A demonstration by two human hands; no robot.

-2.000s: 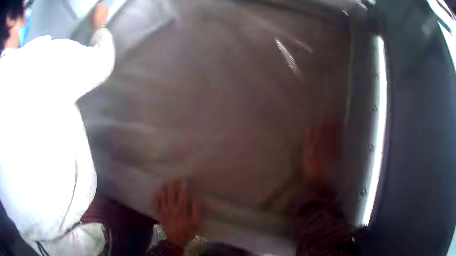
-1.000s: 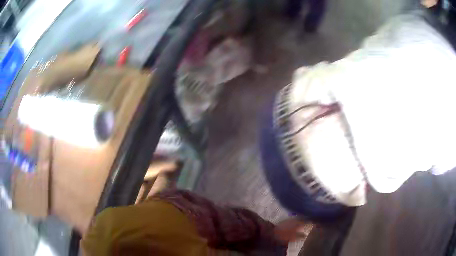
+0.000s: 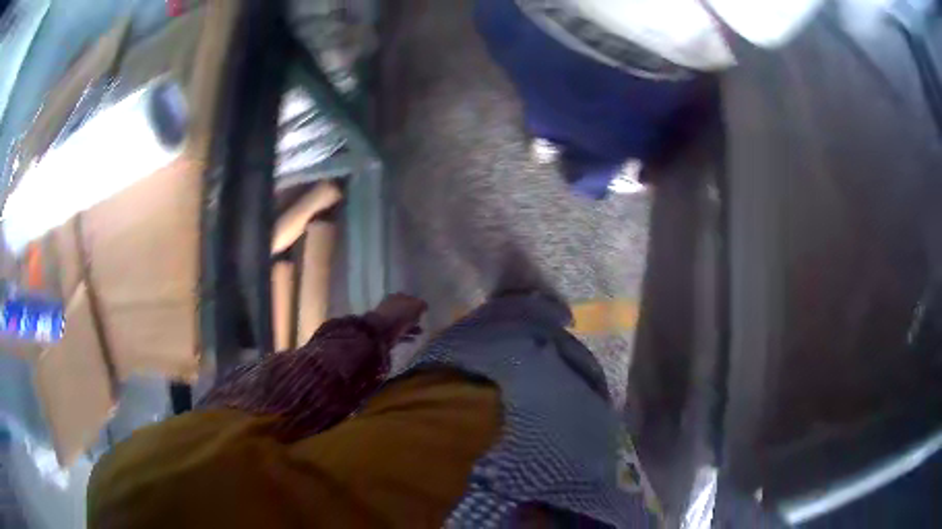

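Note:
My left hand (image 3: 401, 315), in a maroon checked sleeve, hangs over the floor between the workbench and the padded stand. It is blurred; its fingers are loosely bent and I see nothing in it. It appears apart from the bench. My right hand is not in view. The brown padding sheet (image 3: 847, 248) lies on the right, seen through the housing's frame opening. A pale edge of the sheet-metal housing (image 3: 873, 480) curves along the bottom right.
The workbench edge (image 3: 229, 207) runs down the left, with a white roll (image 3: 98, 160) and cardboard (image 3: 139, 274) on top. Cardboard scraps (image 3: 315, 279) lie under it. A person's dark blue garment (image 3: 620, 109) is ahead. A yellow line (image 3: 604, 315) crosses the speckled floor.
The view has swung from the padding and housing to the bench and aisle, then further down. My right hand has left the view. The coworker now shows at the top.

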